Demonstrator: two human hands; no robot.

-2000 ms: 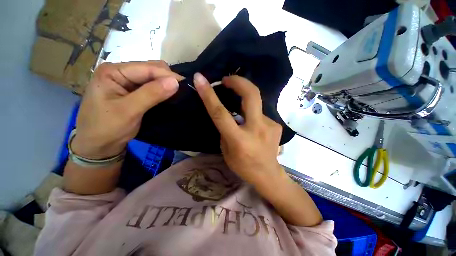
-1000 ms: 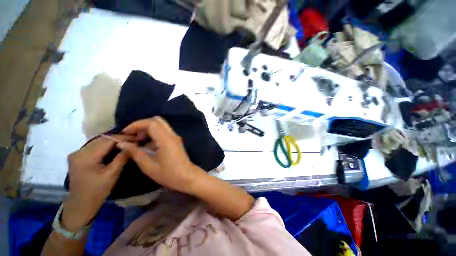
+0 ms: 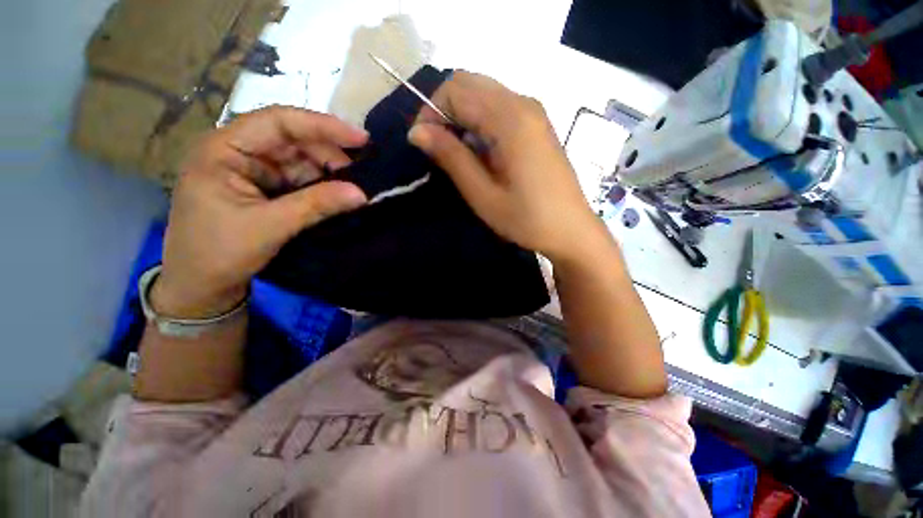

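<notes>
The black fabric panel (image 3: 435,243) hangs over the table's front edge towards the lap. A pale strip (image 3: 398,189) shows in it between the hands. My left hand (image 3: 273,182) pinches the cloth at the left end of this strip. My right hand (image 3: 496,152) holds a slim metallic hand tool (image 3: 410,88) between thumb and fingers, its thin end pointing up and left, above the cloth. The right palm and the tool's other end are hidden.
A beige fabric piece (image 3: 380,66) lies behind the black cloth. The white sewing machine (image 3: 708,132) stands at the right, with green-and-yellow scissors (image 3: 737,322) in front. Worn cardboard (image 3: 152,86) is at the left table end. Blue crates (image 3: 304,319) are below.
The view has swung back from the machine side. The hands are now apart, the slim tool shows clearly in my right hand, and the pale strip is exposed between them.
</notes>
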